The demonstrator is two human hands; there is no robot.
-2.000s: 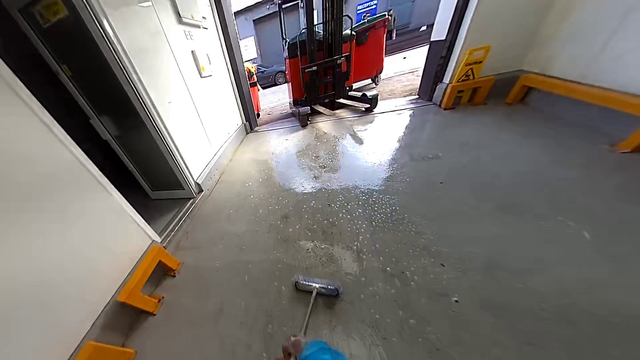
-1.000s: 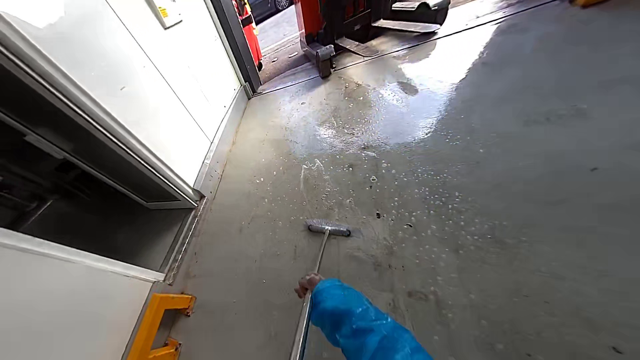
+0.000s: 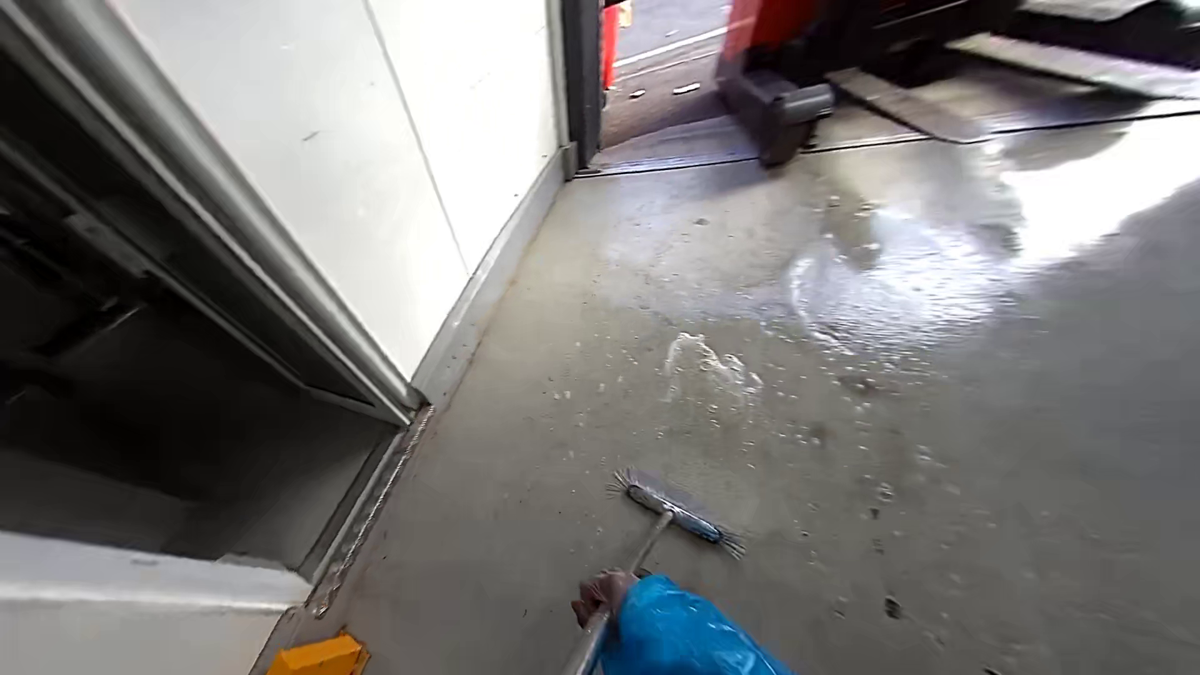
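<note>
My right hand [image 3: 605, 595], its arm in a shiny blue sleeve [image 3: 689, 633], is closed around the metal pole of a push broom at the bottom middle. The pole runs on down past the lower edge of the view. Ahead of the hand, the broom head [image 3: 677, 514] lies slanted at the grey floor, its bristles splayed at both ends. Wet spots and a small foamy splash of water [image 3: 712, 370] show beyond it, and a glossy puddle [image 3: 909, 272] spreads towards the doorway. My left hand is out of view.
On the left stands a white wall [image 3: 469, 112] with a grey skirting, beside a dark open doorway with a metal sill [image 3: 375, 511]. A yellow floor barrier [image 3: 319, 656] sits bottom left. Forklift wheels and forks [image 3: 783, 112] stand at the far threshold.
The view has swung down and to the left. The broom head, nearly level before, now slants down to the right. The foamy splash beyond it stands out more than before.
</note>
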